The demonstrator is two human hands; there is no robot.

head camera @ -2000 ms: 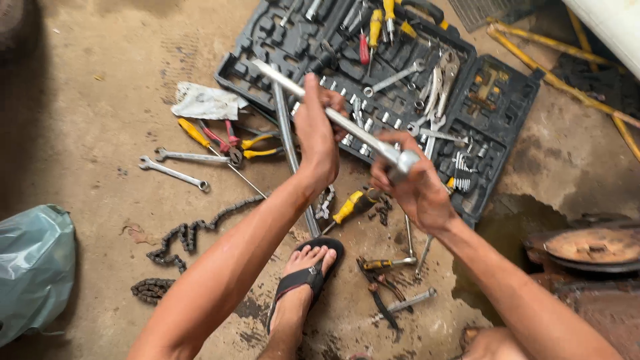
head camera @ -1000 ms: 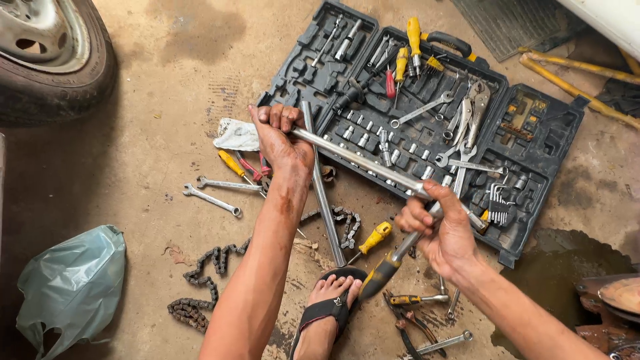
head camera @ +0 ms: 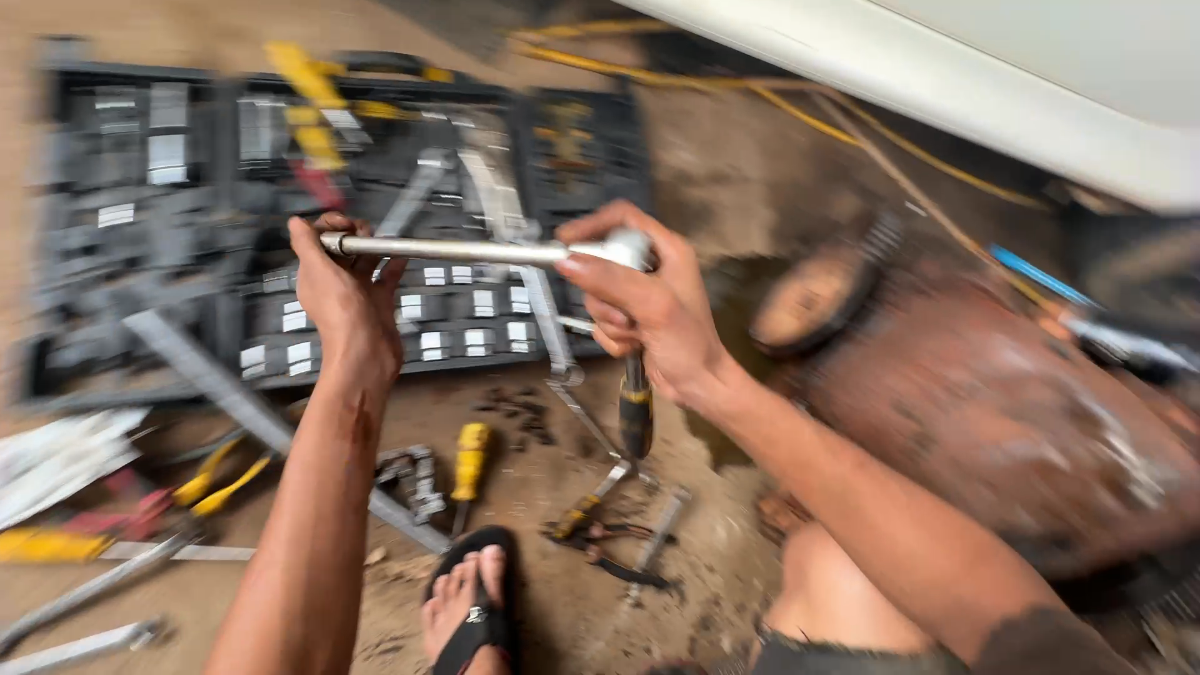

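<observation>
A ratchet wrench [head camera: 636,412] with a black and yellow grip hangs down from my right hand [head camera: 647,300], whose fingers close around its round head. From that head a long steel extension bar [head camera: 459,250] runs left, roughly level, to a socket at its far end. My left hand [head camera: 347,281] supports the socket end between thumb and fingers. Behind both hands lies an open black socket-set case [head camera: 225,309] with sockets, wrenches and screwdrivers; the picture is blurred there.
Below lie a yellow-handled screwdriver [head camera: 471,459], pliers [head camera: 623,553], a piece of chain [head camera: 422,478], a metal bar [head camera: 202,375] and a white cloth [head camera: 66,459]. At the right are a rusty metal part [head camera: 994,403] and a white panel [head camera: 937,75]. My sandalled foot [head camera: 473,600] is at the bottom.
The view has swung right and nearer the rusty part. The ratchet's grip, slanting down to the left a second ago, now points almost straight down. Both hands remain on the tool.
</observation>
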